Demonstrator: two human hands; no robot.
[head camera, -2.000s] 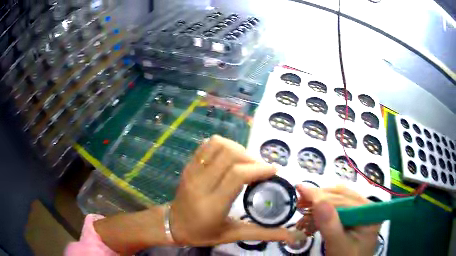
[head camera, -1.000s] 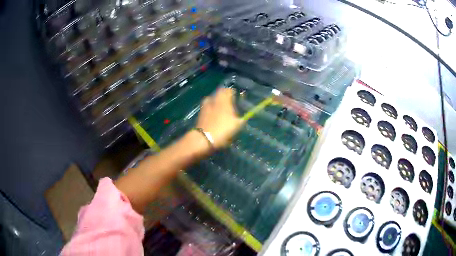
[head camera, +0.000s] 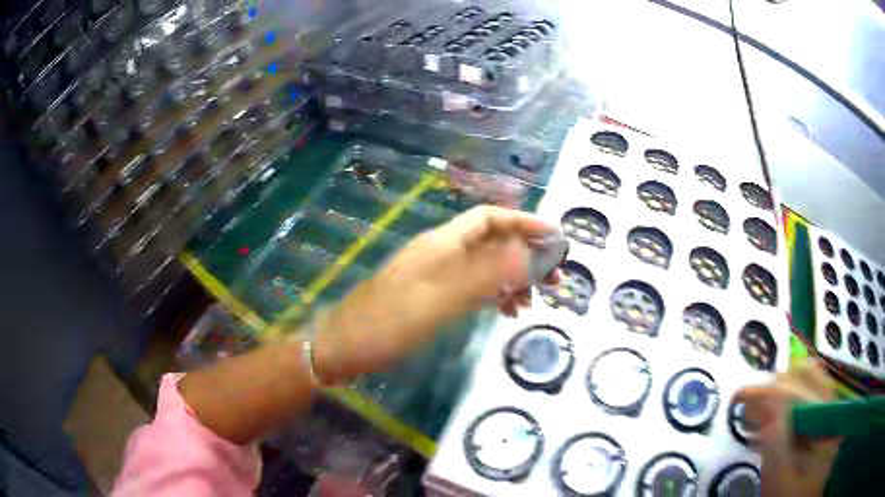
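Observation:
My left hand (head camera: 442, 277) is over the left edge of the white hole tray (head camera: 565, 413) and pinches a small round shiny part, likely a speaker driver (head camera: 549, 254), above an unfilled hole. The nearest rows of the tray hold black-ringed drivers (head camera: 619, 381) with silver or bluish faces; the farther holes show dark discs with pale dots. My right hand (head camera: 791, 417), blurred, is at the tray's right edge and holds a green pen-like tool (head camera: 839, 418), cut off by the picture's edge.
A clear blister tray (head camera: 340, 228) lies on the green mat with yellow tape. Stacked clear trays (head camera: 456, 68) stand behind, a tall glossy stack (head camera: 126, 116) at left. Another white hole tray (head camera: 842, 248) is at right. Brown cardboard (head camera: 102, 413) shows lower left.
My left hand has moved from over the clear tray to the white tray, now holding a driver. My right hand and the green tool are back in view. The camera view has shifted.

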